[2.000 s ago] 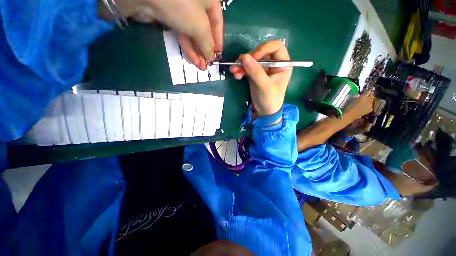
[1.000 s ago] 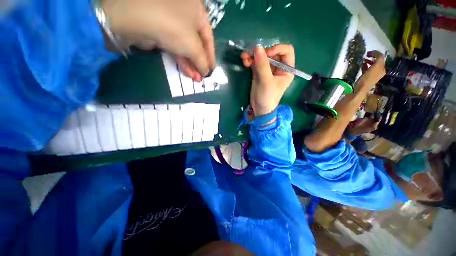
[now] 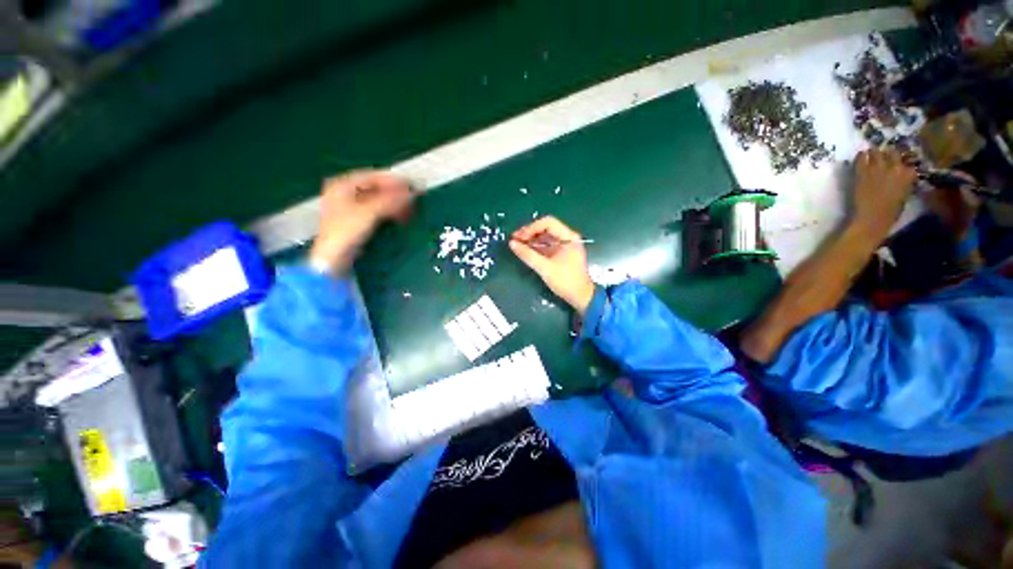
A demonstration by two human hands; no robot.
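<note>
My right hand (image 3: 552,258) holds thin tweezers (image 3: 564,241) just right of a loose heap of tiny white pieces (image 3: 471,247) on the green mat (image 3: 622,156). My left hand (image 3: 361,211) is raised at the mat's upper left, blurred; whether it holds anything cannot be told. A small white panel (image 3: 480,327) with dark dividing lines lies flat below the heap, untouched. A long row of white strips (image 3: 472,395) lies nearer me, at the mat's near edge.
A blue bin (image 3: 201,280) with a white label stands at left, above a grey metal box (image 3: 106,428). A solder wire spool (image 3: 741,228) stands at right. Beyond it are brown-grey component heaps (image 3: 775,123) and a neighbour's arm (image 3: 823,261) in a blue sleeve.
The view has widened and turned, showing the blue bin and grey box. My left hand has left the small panel and moved to the upper left. My right hand still holds the tweezers.
</note>
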